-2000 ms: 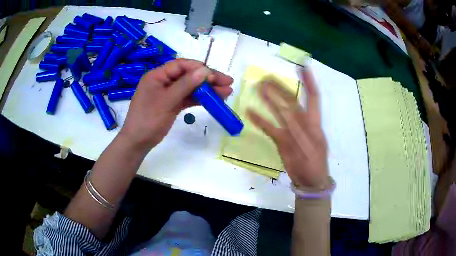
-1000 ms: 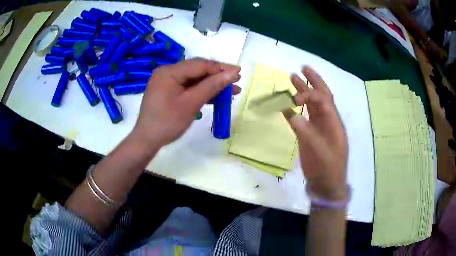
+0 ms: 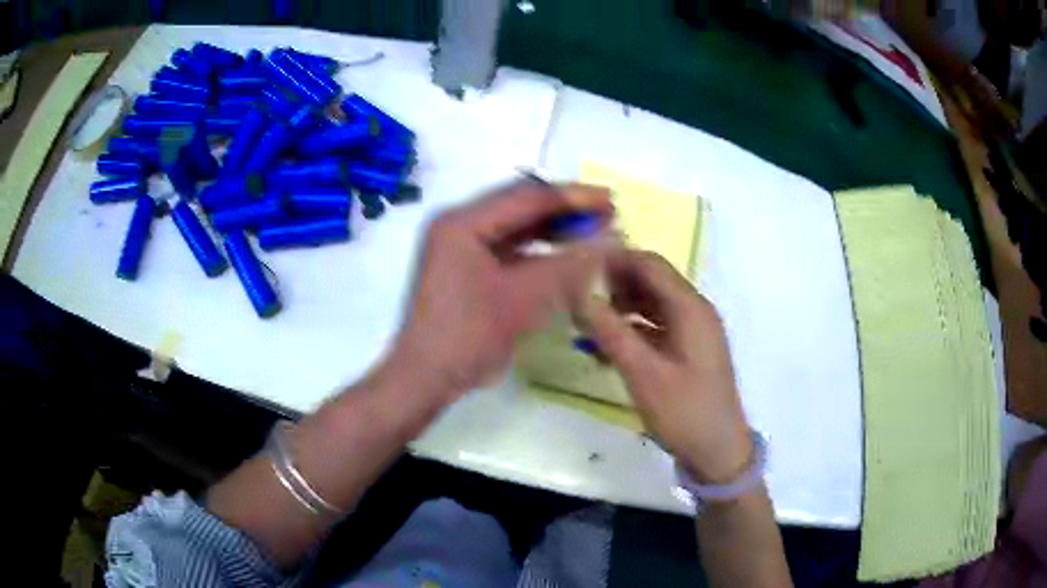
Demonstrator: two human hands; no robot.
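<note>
My left hand (image 3: pixel 488 276) is blurred and closed around a blue battery cell (image 3: pixel 578 223), of which only small blue parts show between the fingers. My right hand (image 3: pixel 660 350) meets it, its fingertips near the cell's lower part. A pale strip shows at the right fingers, too blurred to name; whether the right hand grips the cell or paper is hidden. Beneath both hands lies a pale yellow insulating paper sheet (image 3: pixel 677 224) on the white work board (image 3: pixel 781 379).
A heap of blue cells (image 3: pixel 281 149) lies at the left, with a tape roll (image 3: pixel 100 120) beside it. A fanned stack of yellow sheets (image 3: pixel 924 391) lies at the far right. A grey metal post (image 3: pixel 467 46) stands at the board's far edge, before the green belt (image 3: pixel 689 69).
The hands have come together over the sheet. The small paper piece seen in my right hand no longer shows clearly. The cell, upright below my left fingers before, is now mostly covered.
</note>
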